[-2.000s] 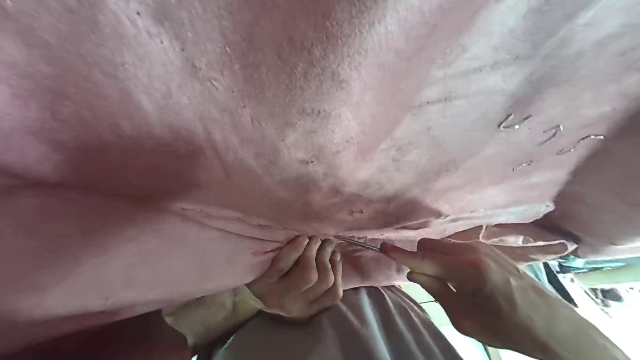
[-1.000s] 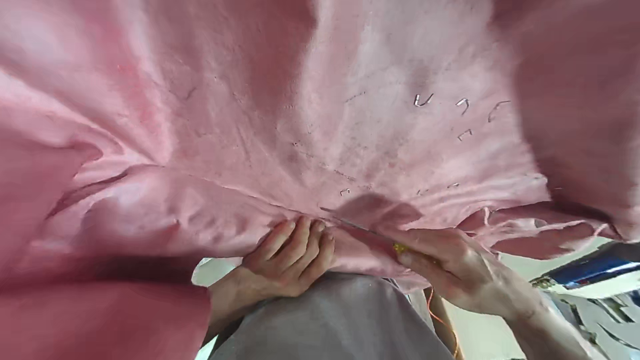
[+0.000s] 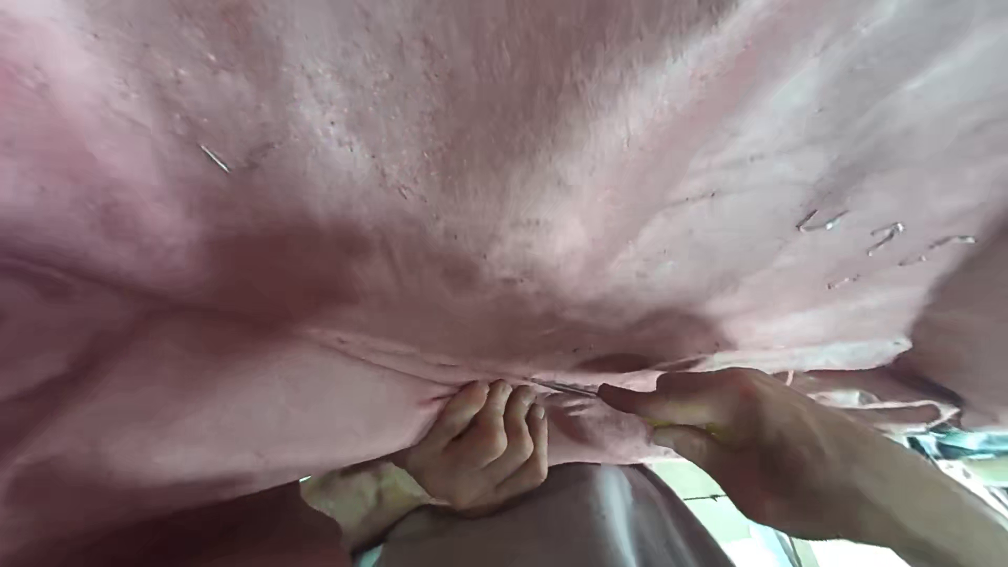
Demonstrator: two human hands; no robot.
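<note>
A large pink sheet of fabric or leather (image 3: 504, 157) fills most of the head view, with a folded seam running across its lower part. My left hand (image 3: 488, 445) grips the edge of this fold with curled fingers. Just to its right, my right hand (image 3: 709, 425) holds a thin metal-shafted tool (image 3: 567, 387) with a yellow handle mostly hidden in the palm. The shaft points left along the seam, its tip close to my left fingers. What kind of tool it is cannot be told.
Several bent metal staples or wires (image 3: 886, 236) lie on the sheet at the right. A thin metal piece (image 3: 214, 158) is at the upper left. Grey-brown cloth (image 3: 551, 524) shows below my hands. Blurred objects stand at the far lower right.
The view has shifted during these frames. Both hands stay at the seam, the left gripping the fold and the right holding the tool.
</note>
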